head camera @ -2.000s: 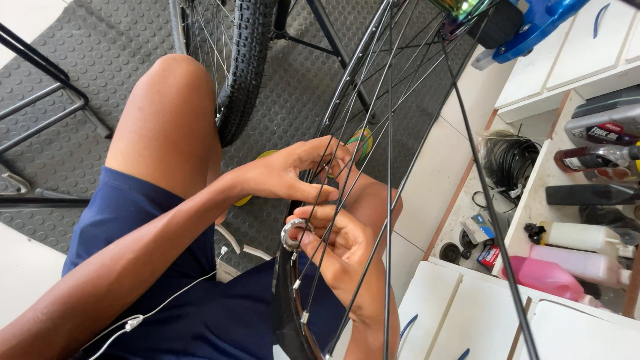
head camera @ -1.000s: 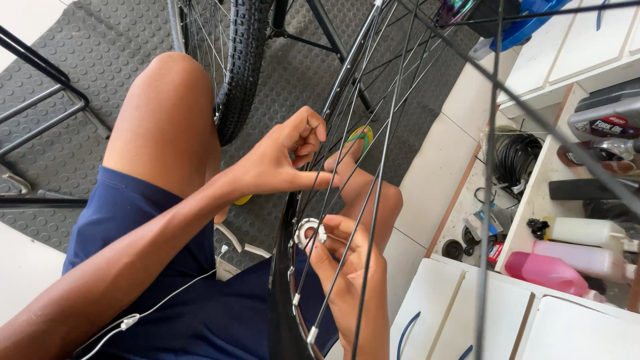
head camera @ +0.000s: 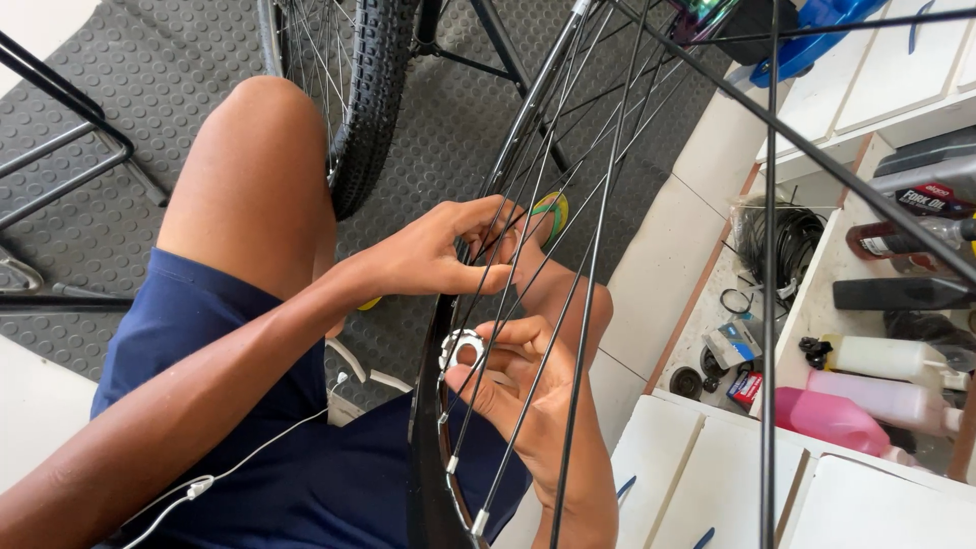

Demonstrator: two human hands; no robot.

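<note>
A bicycle wheel with a black rim (head camera: 424,465) and black spokes (head camera: 587,305) stands in front of me. Between the thumb and fingers of my right hand (head camera: 534,389) is a round, notched metal spoke wrench (head camera: 448,352), held at the inner edge of the rim by a spoke nipple. My left hand (head camera: 457,244) is just above it at the rim, its thumb pointing across the spokes. Its fingertips are partly hidden behind spokes, so whether they pinch a spoke is unclear. Silver nipples (head camera: 479,522) show lower along the rim.
Another wheel with a knobby tire (head camera: 375,99) stands beyond my knee. Black metal stand legs (head camera: 69,183) are at the left. At the right, an open shelf (head camera: 820,305) holds bottles, a pink jug (head camera: 827,419) and coiled black cable (head camera: 774,244). A white earphone cord (head camera: 263,450) crosses my lap.
The wheel's spokes have shifted across the view. My left hand's fingers, raised and curled a second ago, have come down toward the spokes. The spoke wrench has stayed in my right hand.
</note>
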